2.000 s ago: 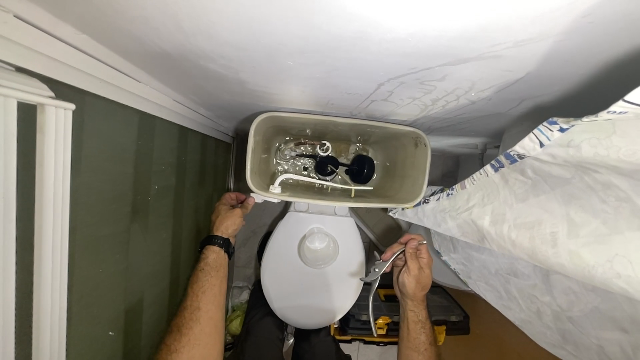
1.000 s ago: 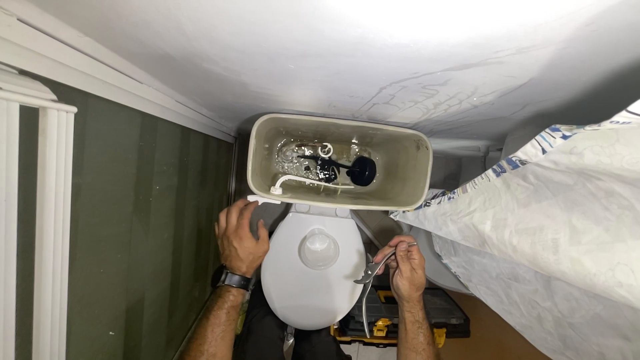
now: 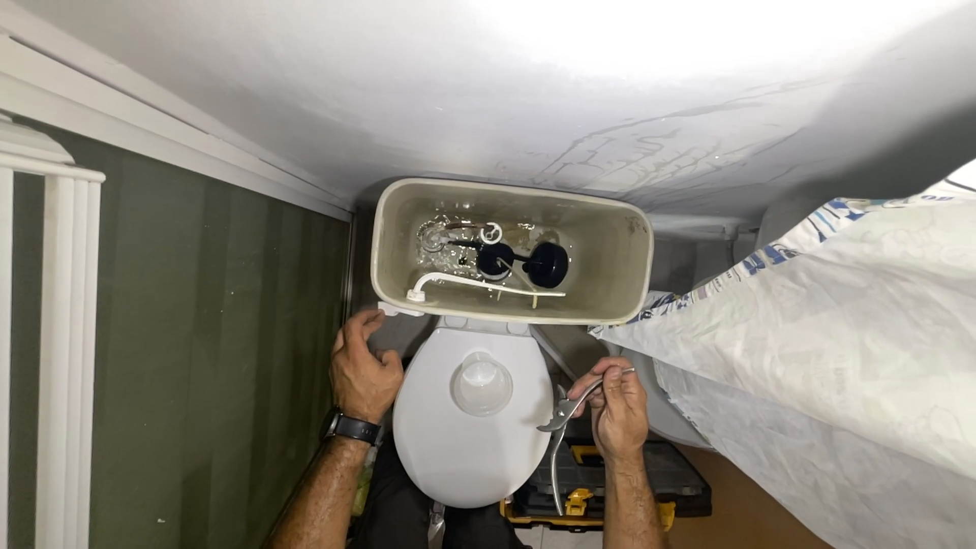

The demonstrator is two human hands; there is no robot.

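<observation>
An uncovered toilet cistern (image 3: 640,252) shows water, a black float valve part (image 3: 547,264), a white ring (image 3: 490,232) and a white lever arm (image 3: 488,285) inside. My left hand (image 3: 364,370) is at the cistern's front left corner, its fingertips near the white flush handle (image 3: 399,309); contact cannot be told. My right hand (image 3: 614,404) grips one handle of metal slip-joint pliers (image 3: 562,414), whose other handle hangs down beside the closed toilet lid (image 3: 473,457). On the lid stands a translucent round cup (image 3: 483,383).
A black and yellow toolbox (image 3: 679,476) lies on the floor at the lower right. A white patterned curtain (image 3: 839,335) hangs on the right. At left are a green panelled wall (image 3: 221,366) and a white slatted fixture (image 3: 69,343). The wet wall (image 3: 625,137) rises behind the cistern.
My left hand went from the flush handle to just below it, opening out, and is now back up near the handle. Inside the cistern the black parts have shifted. My right hand still holds the pliers.
</observation>
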